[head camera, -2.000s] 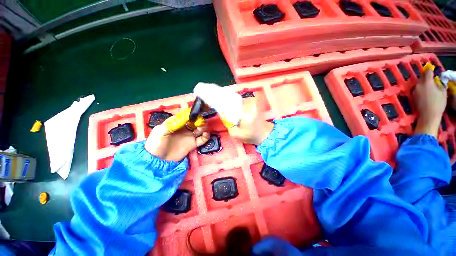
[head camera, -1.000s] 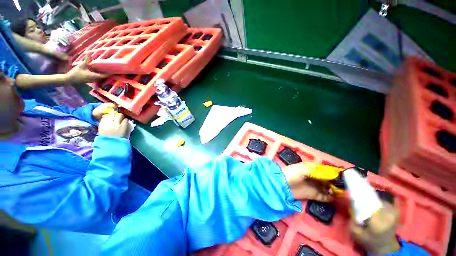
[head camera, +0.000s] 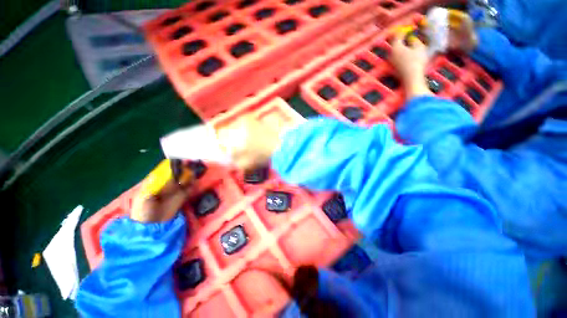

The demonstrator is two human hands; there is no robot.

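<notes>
My left hand [head camera: 161, 191], with yellow finger cots, holds a small black unit [head camera: 180, 169] over the upper left of the pink foam tray [head camera: 304, 239]. My right hand [head camera: 252, 140] is blurred and holds a white wiping cloth [head camera: 193, 143], which is just above the unit; whether they touch I cannot tell. The tray lies before me with black units, such as one [head camera: 234, 240] near its middle, in several pockets. Some pockets are empty. My sleeves and hands hide part of the tray.
Stacked pink foam trays [head camera: 230, 93] with units stand behind. At right, another worker's hands [head camera: 410, 59] are over a neighbouring tray [head camera: 323, 84]. A spare white wipe [head camera: 62, 254], a yellow finger cot [head camera: 36, 259] and a labelled bottle [head camera: 28, 305] lie at left.
The view has swung from the left side back to the right, so the neighbour's tray shows again and the left worker is gone. My hands still hold the unit and cloth.
</notes>
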